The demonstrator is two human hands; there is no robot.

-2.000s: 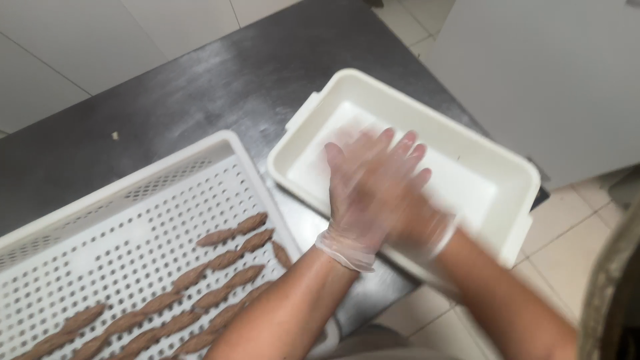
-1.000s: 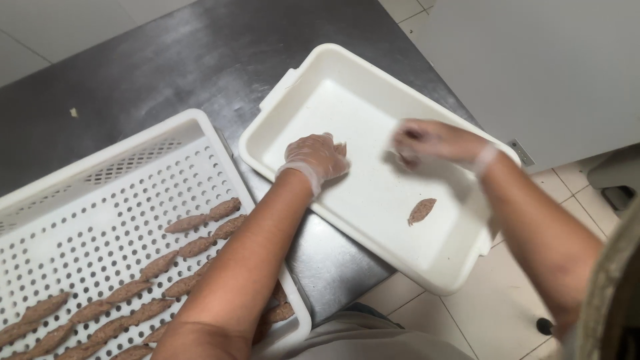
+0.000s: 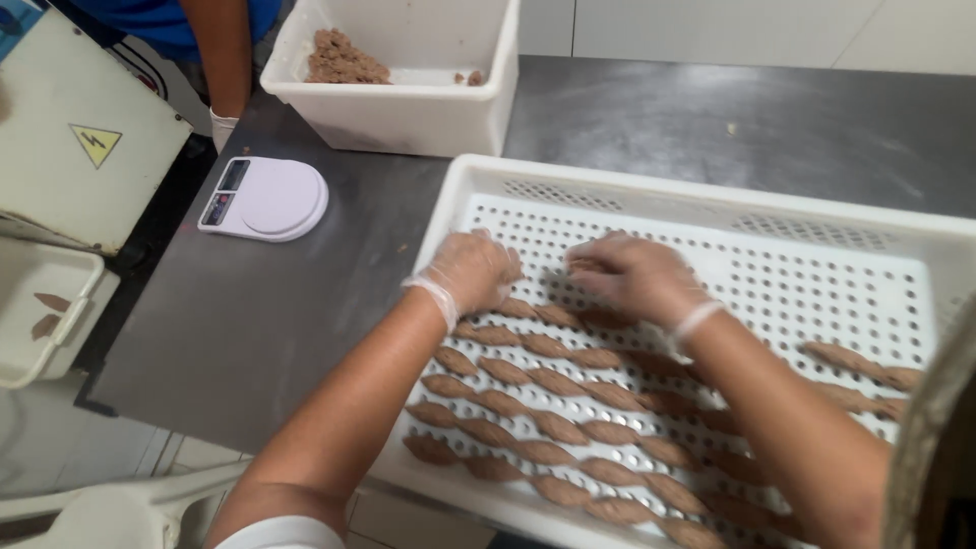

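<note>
Both my hands wear clear plastic gloves and are over a white perforated plastic tray (image 3: 823,297). My left hand (image 3: 473,271) is low inside its left end, fingers curled down; whether it holds anything is hidden. My right hand (image 3: 637,274) is to the right of it, closed around a brown shaped piece (image 3: 591,265), partly covered by the fingers. Below both hands, pointed brown pieces (image 3: 560,381) of a ground, meat-like mixture lie end to end in several rows.
A white tub (image 3: 412,114) with brown mixture (image 3: 343,61) stands behind on the metal table (image 3: 305,320). A white kitchen scale (image 3: 274,197) lies at left. Beyond are a machine (image 3: 76,130), a co-worker's gloved hand (image 3: 223,128) and a white basin (image 3: 84,305) with two pieces.
The view has swung left. My hands, earlier pressed together and then apart over a white basin, are now over the perforated tray, where my right hand holds a piece.
</note>
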